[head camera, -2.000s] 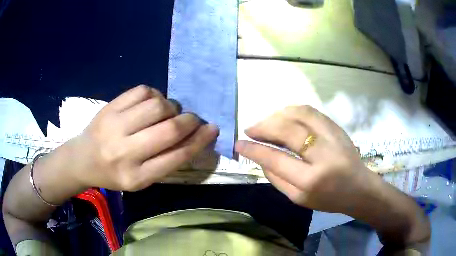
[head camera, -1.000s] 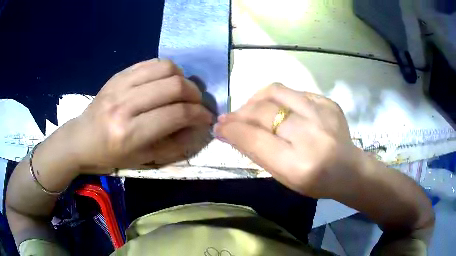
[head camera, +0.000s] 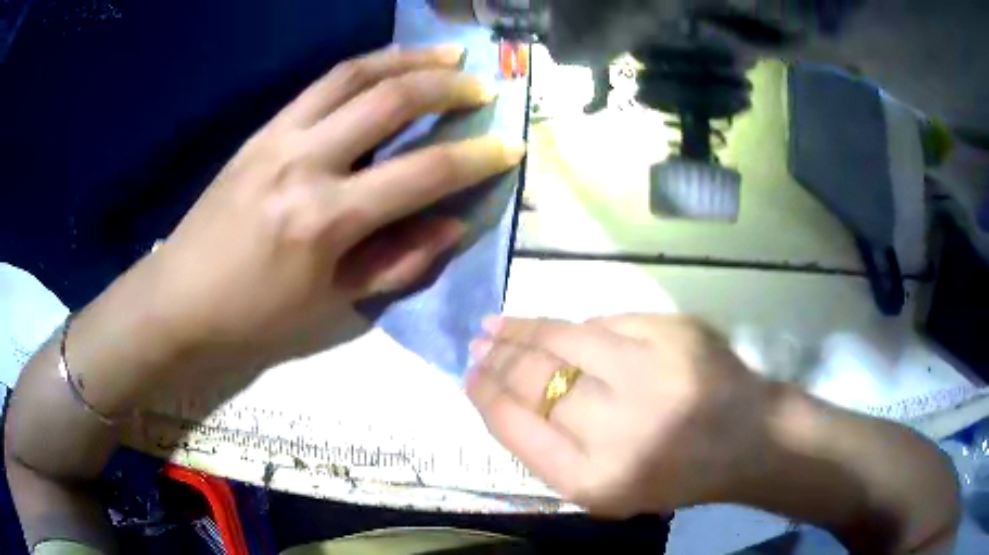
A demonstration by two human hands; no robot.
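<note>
A pale blue-grey strip (head camera: 439, 314) lies along the right edge of a dark panel (head camera: 141, 119). My left hand (head camera: 325, 195) lies on the strip with its fingers spread, fingertips near the strip's right edge, just in front of the orange-red parts (head camera: 514, 60) by the presser foot. My right hand (head camera: 629, 412) pinches the strip's near right corner between thumb and fingers. The needle itself cannot be made out.
The sewing machine head (head camera: 857, 43) spans the top right, with a ribbed tension dial (head camera: 694, 191) hanging below it. A dark grey flat shape (head camera: 840, 163) lies at the right. The white table (head camera: 358, 434) has a printed measuring strip near its front edge. A red-orange looped item (head camera: 212, 504) is below, left.
The view has shifted up, so the machine head and dial now show. My left hand has moved from a pinch near the strip's end to spread fingers farther up it. My right hand still pinches the edge.
</note>
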